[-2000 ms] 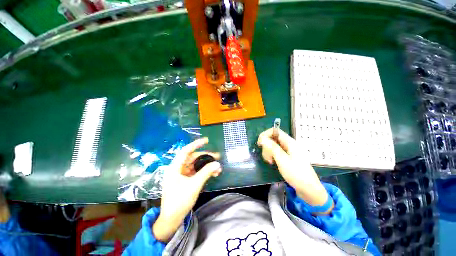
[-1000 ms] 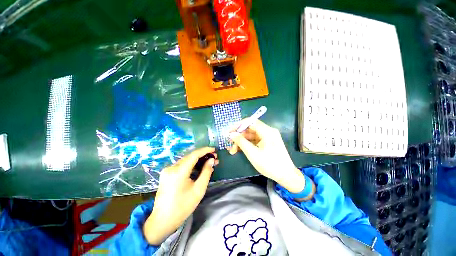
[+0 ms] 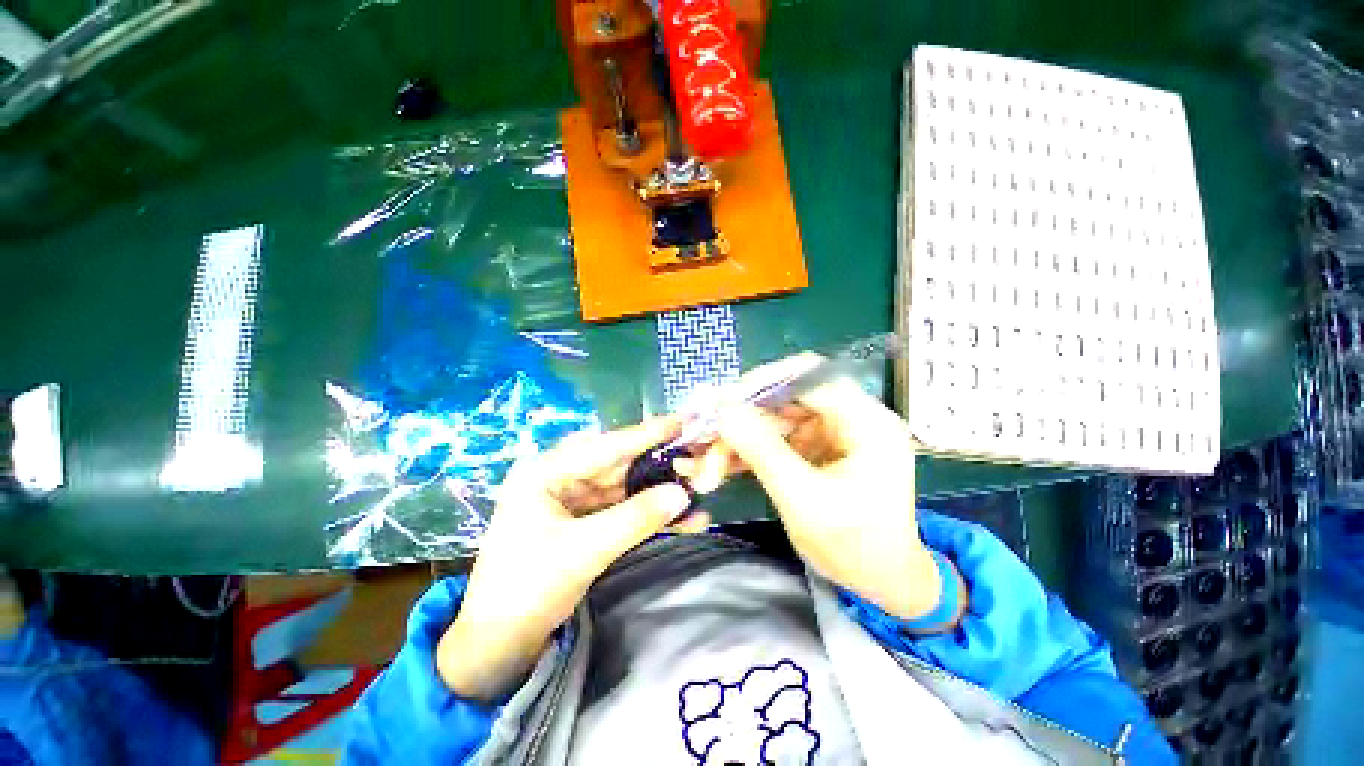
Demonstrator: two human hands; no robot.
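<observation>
My left hand (image 3: 561,524) holds a black round housing (image 3: 655,475) between thumb and fingers, low in the middle of the view. My right hand (image 3: 830,479) holds slim silver-white tweezers (image 3: 778,380) like a pen, its fingertips at the housing. The tweezers' tips are hidden or too blurred to tell. A narrow gridded strip (image 3: 699,350) lies just beyond my hands, its near end partly covered by them. The toggle clamp fixture stands on its orange base (image 3: 613,270) behind the strip, with its red handle (image 3: 706,83) over the base and a small black nest (image 3: 685,225) below.
A large white slotted tray (image 3: 1062,270) lies right. Clear film around a blue patch (image 3: 456,352) lies left, with a second gridded strip (image 3: 220,352) and a small white card (image 3: 38,437) beyond. A black round piece (image 3: 416,99) lies upper left. Blister trays (image 3: 1204,599) are at right.
My right hand has moved from above the gridded strip toward my left hand and now meets it at the housing. The tweezers were farther from the housing before. The view has shifted slightly.
</observation>
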